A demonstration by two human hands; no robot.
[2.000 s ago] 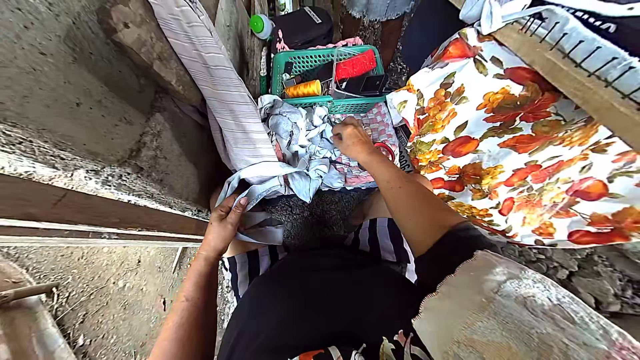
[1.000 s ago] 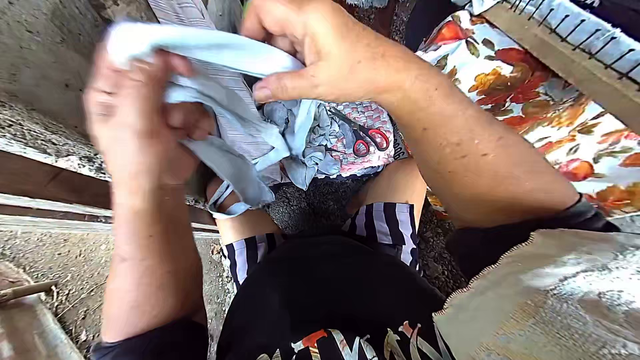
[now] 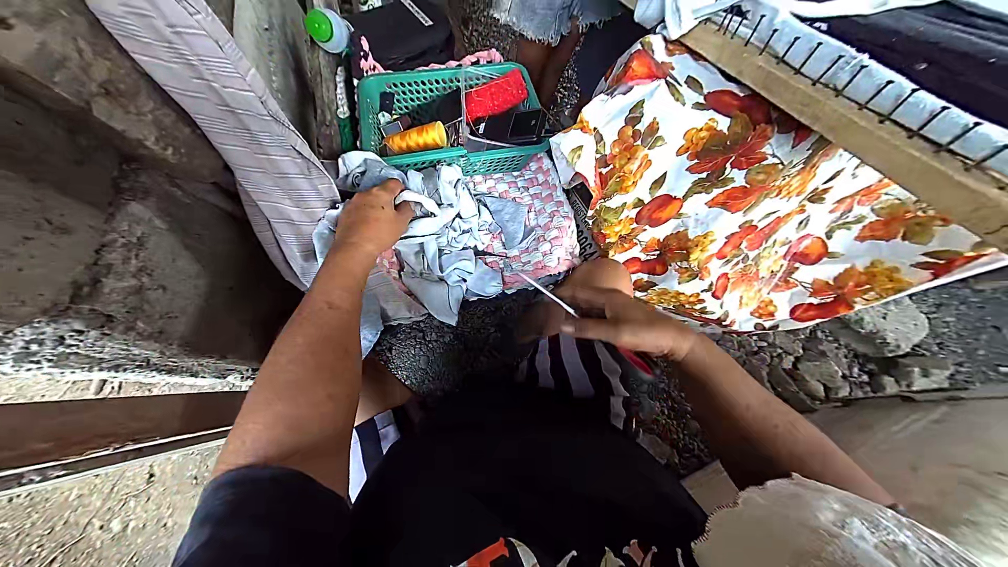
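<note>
Pale grey-blue fabric strips [image 3: 449, 252] lie in a loose heap on a pink and white woven mat [image 3: 539, 213]. At the heap's upper left, my left hand [image 3: 374, 216] is closed on some of the strips. My right hand [image 3: 622, 319], blurred, is over my right knee and grips a pair of scissors [image 3: 551, 298]; their blades point up and left toward the mat, and a red handle shows below the palm. Behind the heap stands a green plastic basket [image 3: 472, 163] with a yellow thread spool [image 3: 416, 138] and a red bundle [image 3: 496, 95].
A floral cloth [image 3: 756, 197] hangs at the right below a wooden bar with nails [image 3: 850, 126]. Striped cloth [image 3: 213, 102] hangs at the left by a rough wall. A green-capped bottle [image 3: 327, 30] stands behind, and a person's legs [image 3: 539, 67] are beyond the basket.
Both hands were raised with a strip between them a second ago; my left hand is now down on the heap. The scissors, which lay on the mat, are now in my right hand.
</note>
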